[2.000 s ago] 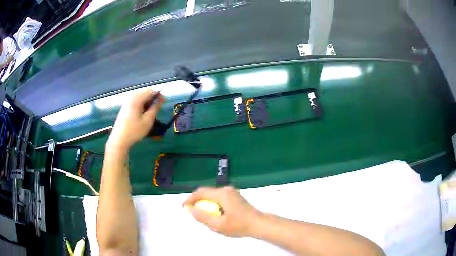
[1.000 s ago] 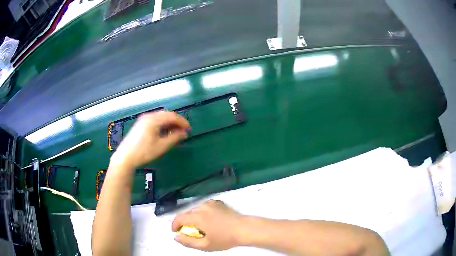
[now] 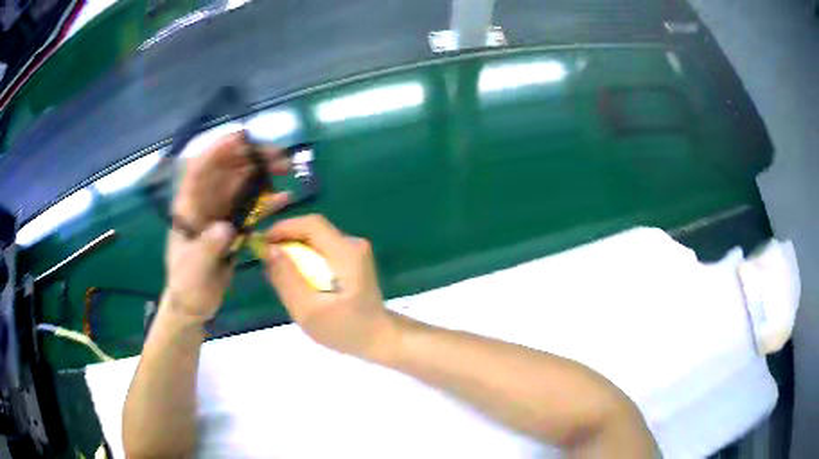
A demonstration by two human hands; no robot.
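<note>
My left hand (image 3: pixel 206 215) is raised over the green bench and holds a black phone mid-frame, blurred by motion; its orange-gold edge (image 3: pixel 258 209) faces my right hand. My right hand (image 3: pixel 337 278) is closed around a short yellow-handled tool (image 3: pixel 307 264). The tool's tip is close to the orange edge; whether it touches, I cannot tell. Another mid-frame lies behind my left hand, with its white patch (image 3: pixel 303 163) showing. One more mid-frame (image 3: pixel 121 294) lies at the left, partly hidden by my left forearm.
A white cover sheet (image 3: pixel 539 332) lies along the near bench edge. A pale rod (image 3: pixel 79 254) and a curved cream tube (image 3: pixel 76 335) are at the left. A crumpled cream-white pack (image 3: pixel 770 296) is at the right. A white post (image 3: pixel 470 22) stands beyond the bench.
My left hand has lifted a mid-frame up from the bench. My right hand has moved up and forward with the yellow tool to meet it. The view has shifted, and the bench things sit further left.
</note>
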